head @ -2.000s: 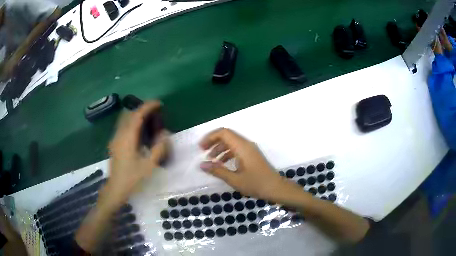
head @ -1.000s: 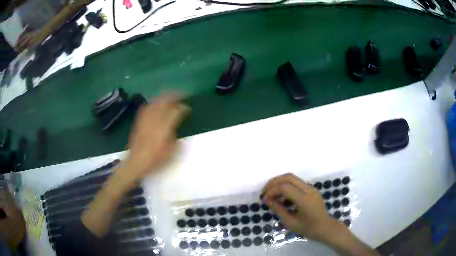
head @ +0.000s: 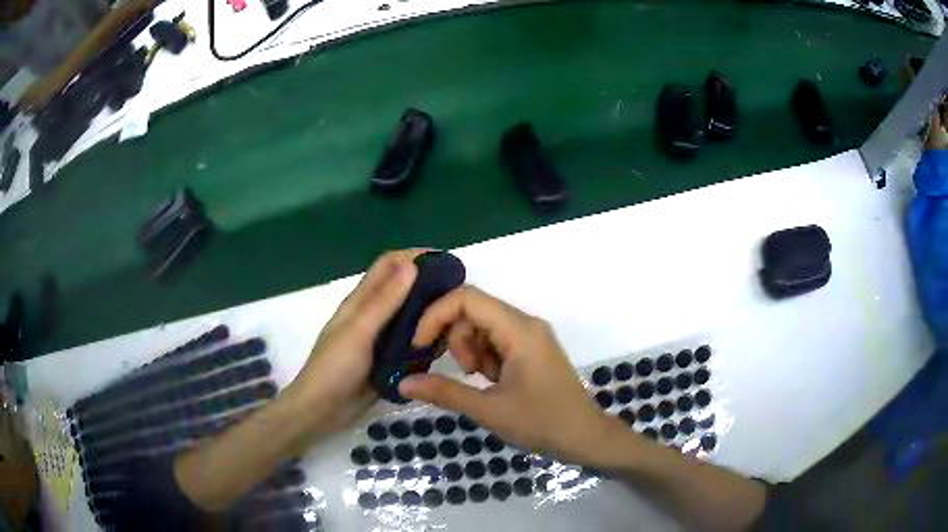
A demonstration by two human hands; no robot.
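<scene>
My left hand (head: 353, 333) holds a black device housing (head: 416, 317) upright above the near edge of the white bench. My right hand (head: 504, 364) is against the housing's lower end, thumb and fingertips touching it. Whether a pad is between those fingers cannot be seen. The sheet of round pads (head: 447, 449) lies below my right hand and forearm, which hide part of its rows. A second stack of pad sheets (head: 172, 405) lies at the left, partly under my left forearm.
Several black housings lie on the green belt (head: 312, 177), among them one at its middle (head: 403, 152). A squarish black case (head: 795, 260) lies on the white bench (head: 665, 260) at right. A metal upright (head: 910, 114) and a person's blue sleeve (head: 930, 218) are at the right edge.
My left hand has come back from the belt with a housing in it. My right hand has moved up and left from the pad sheet to the housing.
</scene>
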